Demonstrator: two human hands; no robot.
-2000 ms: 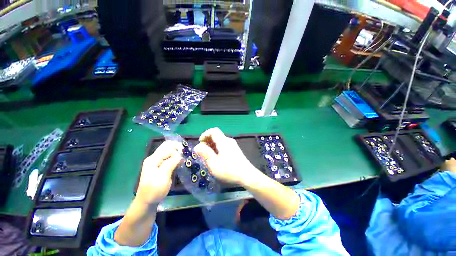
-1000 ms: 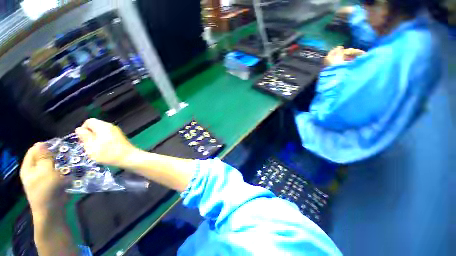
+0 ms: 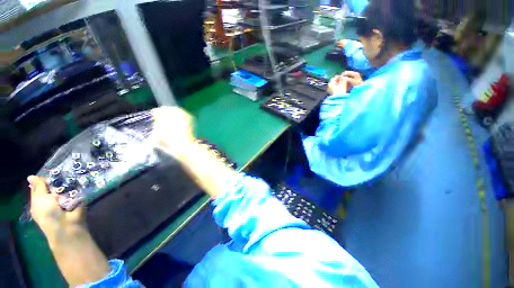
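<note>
A crinkled clear plastic bag (image 3: pixel 107 154) is stretched between my hands above the work tray, with several small ring-faced dark parts showing through it, mostly at its left end. My left hand (image 3: pixel 59 211) grips the bag's lower left end. My right hand (image 3: pixel 172 129) pinches its upper right end and is slightly blurred. The black compartment tray (image 3: pixel 141 208) lies below the bag on the green bench. Some parts at its far right end are mostly hidden by my right forearm.
A person in a light-blue smock (image 3: pixel 377 112) sits at my right behind a black parts tray (image 3: pixel 293 107). Blue-topped cards or boxes (image 3: pixel 248 84) stand on the bench. A lower tray of parts (image 3: pixel 307 211) is below the bench edge. A pale upright (image 3: pixel 146 53) rises behind the bench.
My view has swung right. The bag, bunched between close hands two seconds ago, is now spread wide, with my right hand farther from my left. The second bag has left the view.
</note>
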